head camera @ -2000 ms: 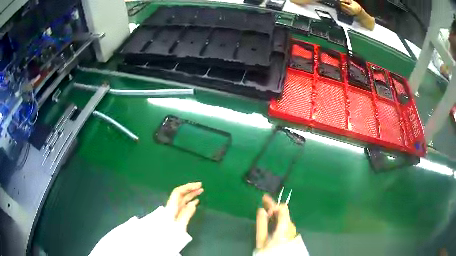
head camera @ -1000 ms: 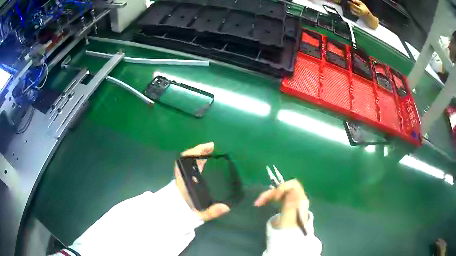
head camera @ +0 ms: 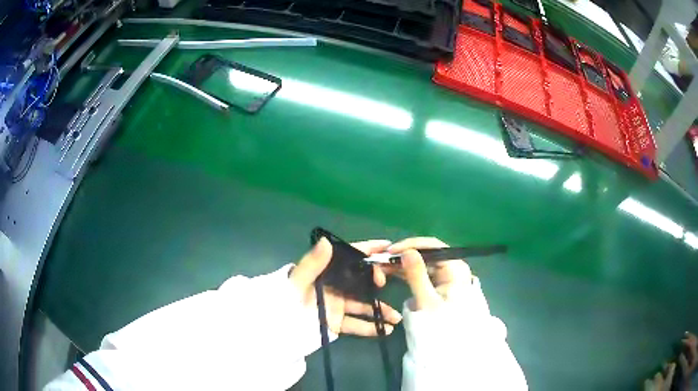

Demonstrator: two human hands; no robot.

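My left hand [head camera: 325,286] holds a black phone middle frame [head camera: 348,269] above the green belt. Its solid panel is at the top and its two long rails run down toward me. My right hand [head camera: 425,271] grips black-handled tweezers [head camera: 467,253]. The handle points right and the silvery tips are at the panel's right edge, touching it or very close. Whether a tiny part is at the tips cannot be seen.
The green belt [head camera: 229,179] carries one loose frame [head camera: 264,98] at upper left and another [head camera: 517,137] by the red tray [head camera: 528,84]. Black blister trays [head camera: 367,21] lie behind. Pale guide strips [head camera: 245,43] and a metal fixture [head camera: 107,122] are at left. Another person's fingers [head camera: 673,366] show at lower right.
The held frame has turned so that its panel is at the top. My right hand has moved in to it, and the tweezers now point left. The view has shifted, with belt items higher in the picture.
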